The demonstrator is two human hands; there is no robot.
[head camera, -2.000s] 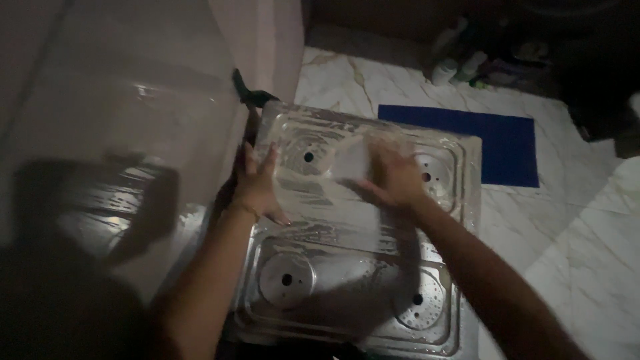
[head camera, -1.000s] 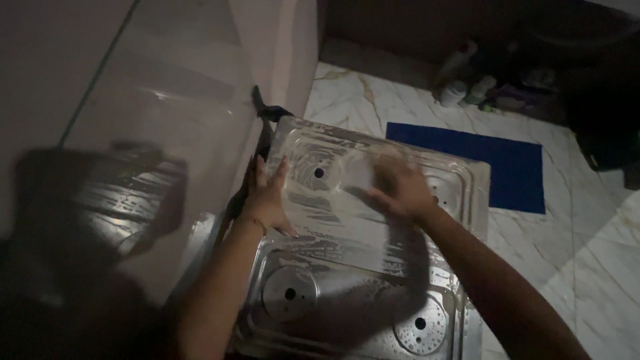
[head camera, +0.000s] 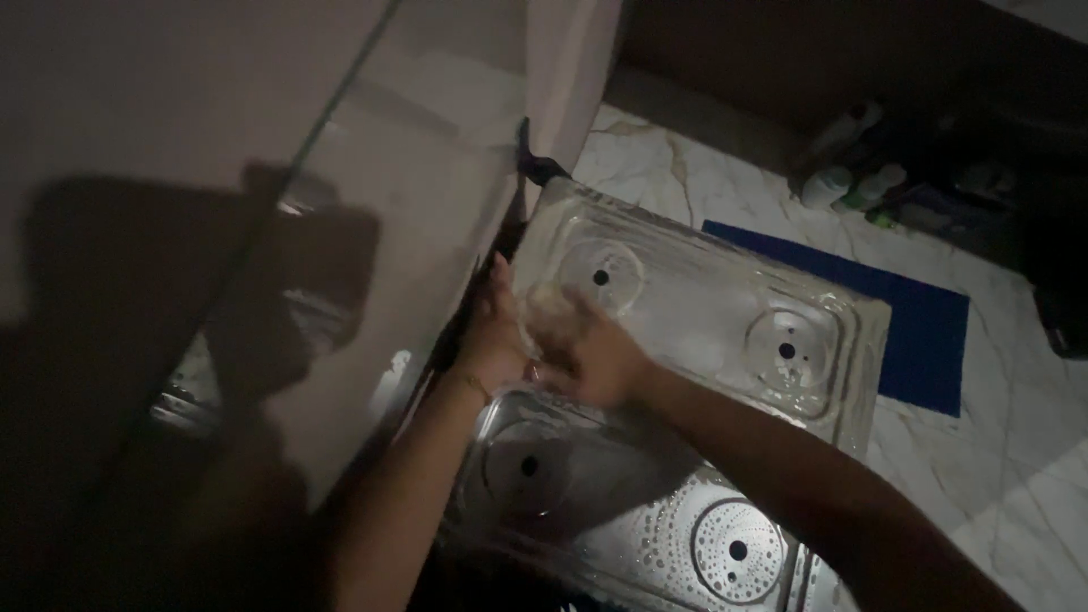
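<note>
A wet stainless-steel stove top (head camera: pixel 680 314) with several round burner recesses lies below me, streaked with suds on its far half and beaded with drops on its near half. My left hand (head camera: pixel 497 340) rests at the left edge of the metal, fingers pointing away from me. Close against it, my right hand (head camera: pixel 591 348) is on the left part of the surface, blurred, with its fingers bent over a pale, indistinct thing, perhaps a sponge. How firmly that thing is held does not show.
Beyond the stove top a blue mat (head camera: pixel 926 340) lies on the marble-patterned floor (head camera: pixel 646 161). Bottles (head camera: pixel 824 187) stand at the far right by a dark recess. A glossy panel (head camera: pixel 408 212) with reflections rises at the left, beside a pale curtain-like cloth (head camera: pixel 565 76).
My right hand has moved left across the stove top, from near the far right recess to beside my left hand. My left hand stays at the left edge.
</note>
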